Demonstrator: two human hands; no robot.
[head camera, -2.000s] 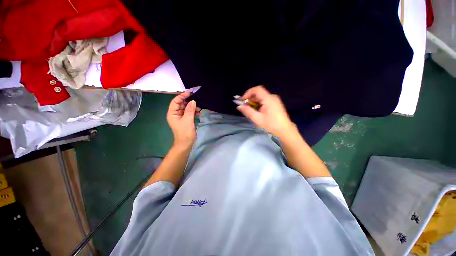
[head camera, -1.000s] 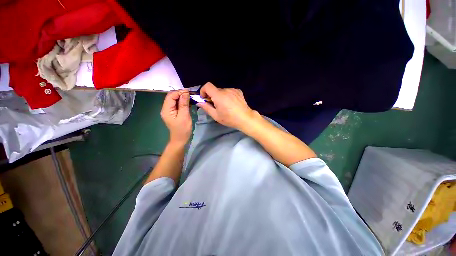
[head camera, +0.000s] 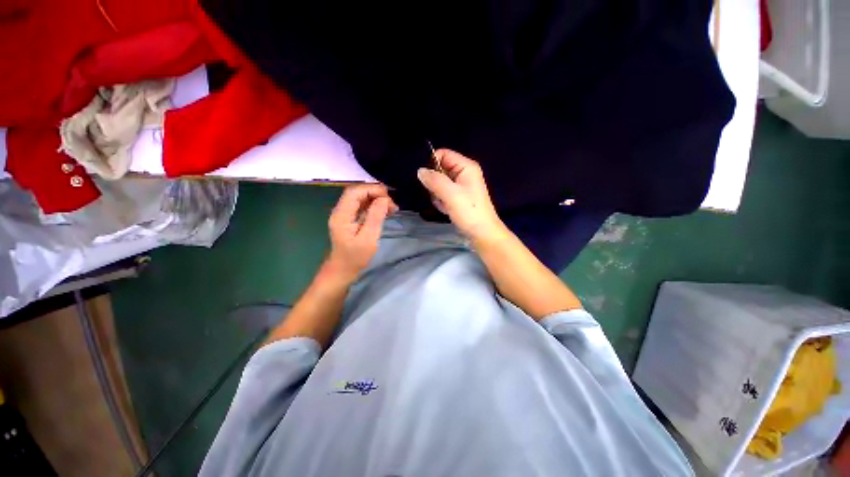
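Observation:
A dark garment (head camera: 559, 102) covers the middle of the white-topped table and hangs over its front edge. My left hand (head camera: 359, 226) is at the garment's left front corner, thumb and fingertips pinched together at the dark edge. My right hand (head camera: 463, 194) is just to the right, over the garment, with thumb and fingers closed around small thread snips (head camera: 435, 158), which show only as a thin line with a tip pointing up. A small pale spot (head camera: 567, 202) lies near the garment's lower edge. Any thread between the hands is too fine to see.
Red garments (head camera: 224, 130) with pale buttons and a crumpled beige cloth (head camera: 112, 126) lie on the table (head camera: 308, 154) at left. Clear plastic sheeting (head camera: 121, 224) hangs below them. A white bin (head camera: 708, 345) with yellow cloth (head camera: 802, 396) stands at lower right, another bin (head camera: 802, 56) at upper right.
My hands were together at the garment edge a second ago. My right hand has since moved right, away from my left hand. The view has shifted slightly.

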